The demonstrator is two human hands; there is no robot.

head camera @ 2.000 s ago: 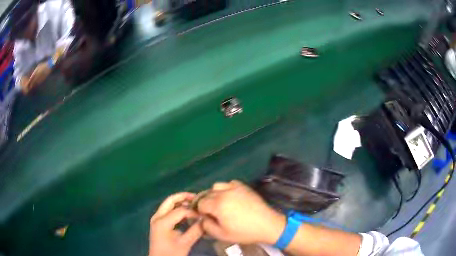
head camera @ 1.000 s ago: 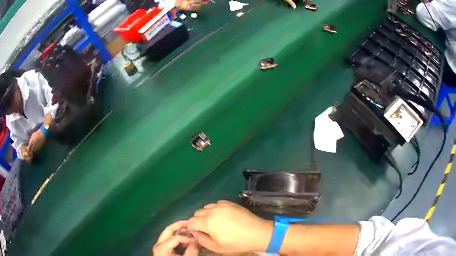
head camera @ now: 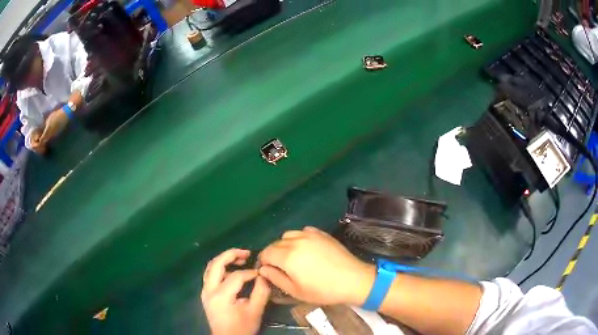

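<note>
My left hand and my right hand meet at the bottom centre, fingertips touching. They pinch a small dark piece between them, mostly hidden by the fingers; it may be a watch housing. A blue strap is on my right wrist. A brown work board with white padding strips lies partly under my right forearm, cut off by the lower edge. Thin silvery lines show left of the board, perhaps tweezers or wire.
A black fan stands just beyond my right hand. White paper, a black soldering station with cables and a black compartment tray are to the right. Watch housings sit spaced on the green belt. A person sits opposite, upper left.
The view has shifted, and more of the brown board and white strips shows than one second ago. My hands stay together at the small piece, their fingers slightly rearranged.
</note>
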